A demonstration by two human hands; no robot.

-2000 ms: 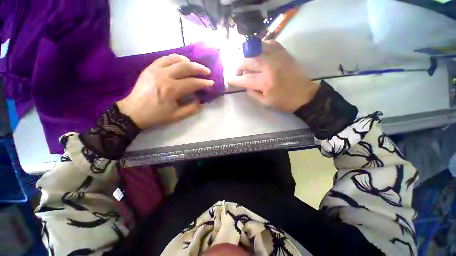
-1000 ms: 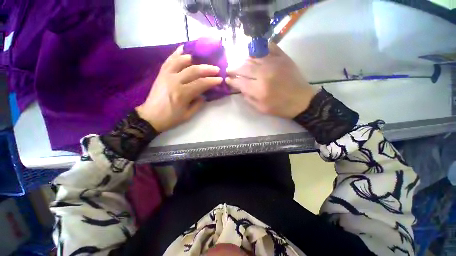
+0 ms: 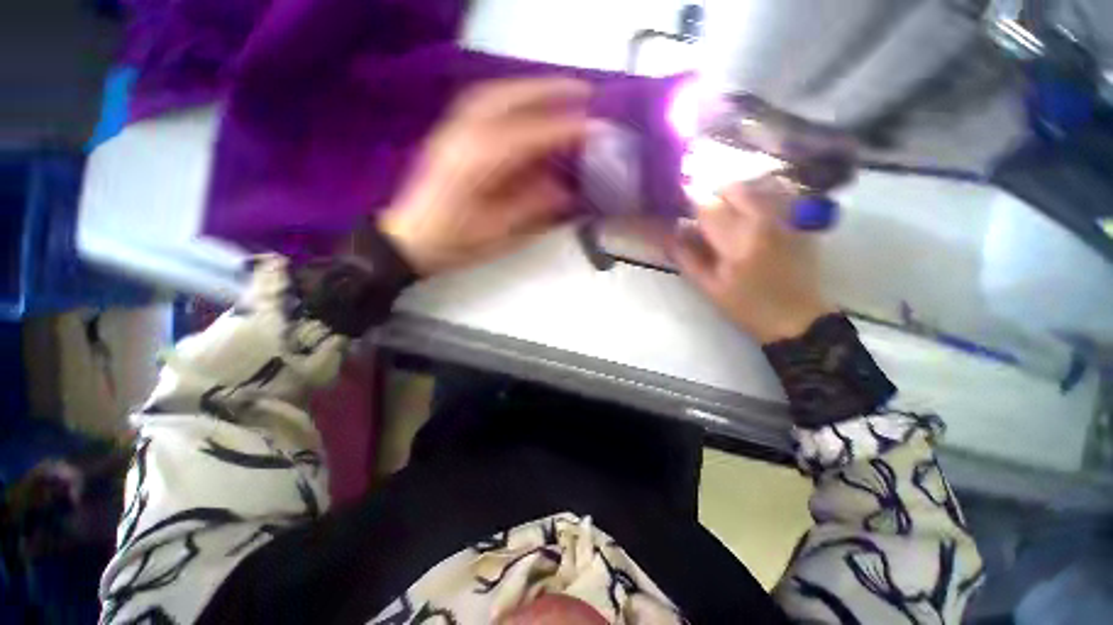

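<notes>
Bright purple fabric [image 3: 320, 134] lies over the left of the white machine table and reaches right to the lit needle area. My left hand [image 3: 494, 171] is blurred and holds the fabric near its right end, where a whitish patch shows beside the fingers. My right hand [image 3: 754, 259] is at the fabric's right edge, just below the bright lamp spot; its fingertips are blurred, so its grip cannot be told. A dark blue knob [image 3: 812, 213] sits just above my right hand. The needle is lost in glare.
The grey sewing machine body [image 3: 842, 73] fills the upper right. A thin purple-blue stick [image 3: 964, 343] lies on the table at right. The table's ruled front edge [image 3: 586, 372] runs before my lap. Maroon cloth [image 3: 347, 427] hangs below it. A pale yellow surface [image 3: 751, 507] shows below right.
The view has turned, so the table edge slopes down to the right and more machine body shows. My left hand is now more blurred, and a whitish patch shows beside it.
</notes>
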